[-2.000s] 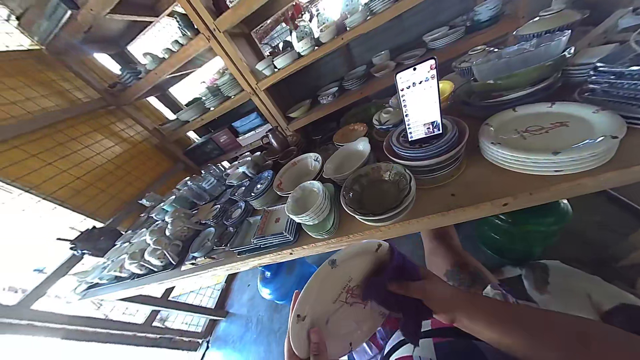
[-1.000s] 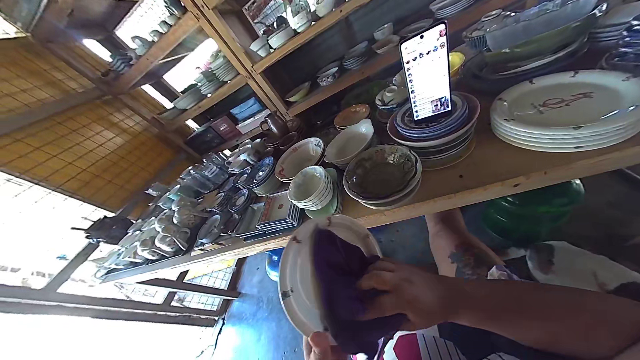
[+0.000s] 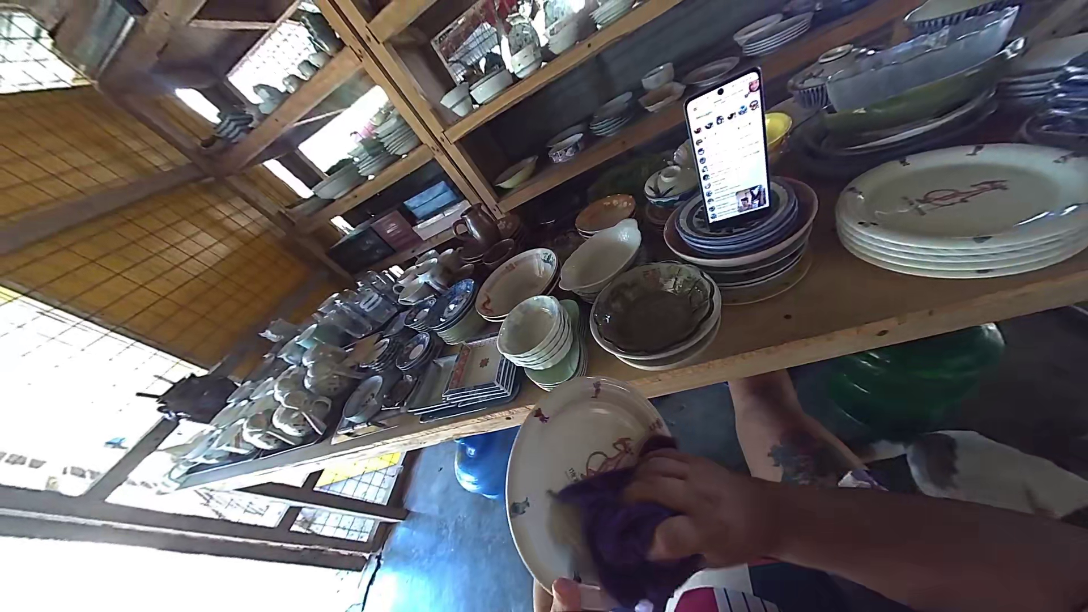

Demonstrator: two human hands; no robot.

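An oval cream plate (image 3: 565,442) with red and dark printed marks is tilted below the shelf edge. At its bottom rim my left hand (image 3: 564,595) grips it, mostly out of frame. My right hand (image 3: 701,506) holds a dark purple cloth (image 3: 625,535) against the lower right part of the plate's face. Up on the wooden shelf, a stack of similar oval plates (image 3: 960,200) lies at the right. A lit phone (image 3: 728,149) stands upright on a stack of blue-rimmed plates (image 3: 739,229).
The wooden shelf (image 3: 765,344) carries dark bowls (image 3: 654,310), pale bowls (image 3: 535,331), rectangular dishes (image 3: 476,370) and many cups (image 3: 297,416). Beneath it are a green glossy container (image 3: 914,374) and a blue one (image 3: 484,463). More shelves of crockery stand behind.
My right hand and the cloth have moved lower on the plate; one second ago the cloth covered more of its middle, and the red print there shows again now.
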